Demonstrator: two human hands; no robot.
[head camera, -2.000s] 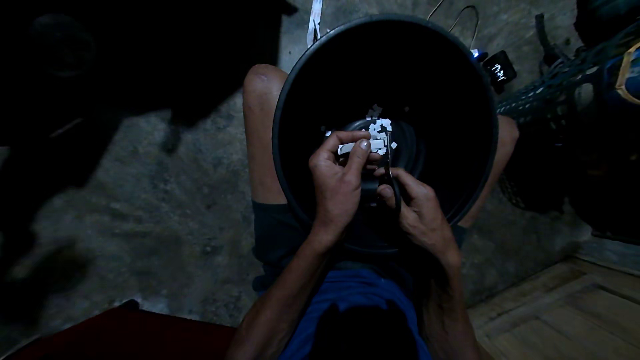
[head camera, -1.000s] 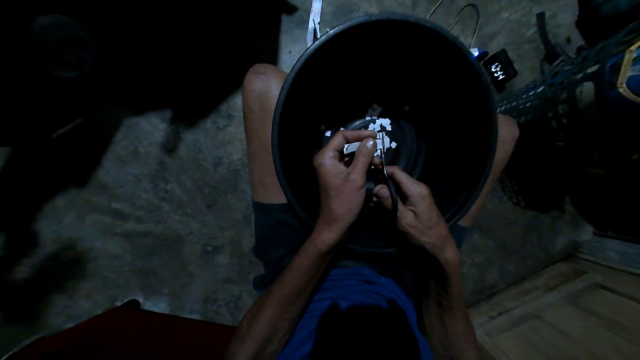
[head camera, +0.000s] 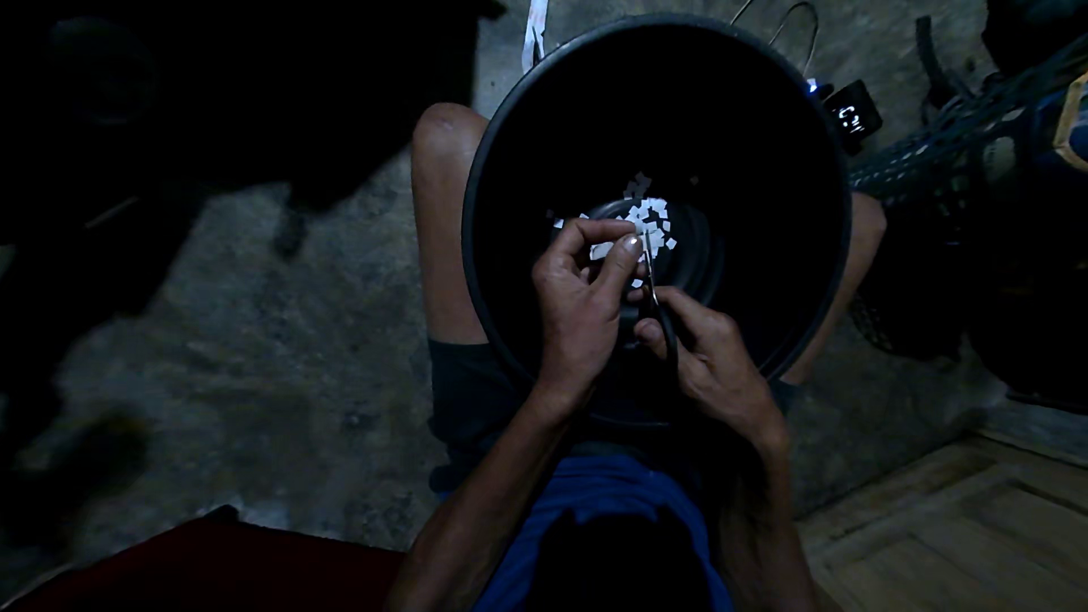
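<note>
Between my legs stands a large black bucket (head camera: 484, 280), and both my hands are over its opening. My left hand (head camera: 586, 297) pinches a small white strip (head camera: 602, 251) between thumb and index finger. Dark-handled scissors (head camera: 665, 327) are in my right hand (head camera: 714, 357), their blades pointing away from me beside my left fingertips, at the strip's end. Several small white cut pieces (head camera: 653, 212) lie at the bottom of the bucket, beyond my fingers. The lower part of the bucket is very dark.
A white strip (head camera: 534, 34) lies on the concrete floor beyond the bucket's rim. To the right are a small black device with a lit display (head camera: 852, 115) and a dark mesh basket (head camera: 926, 144). A wooden panel (head camera: 960, 510) is at the lower right, a dark red surface (head camera: 229, 565) at the lower left.
The white strip in my left hand shows less of its length than two seconds ago. Both hands have stayed at nearly the same place over the bucket.
</note>
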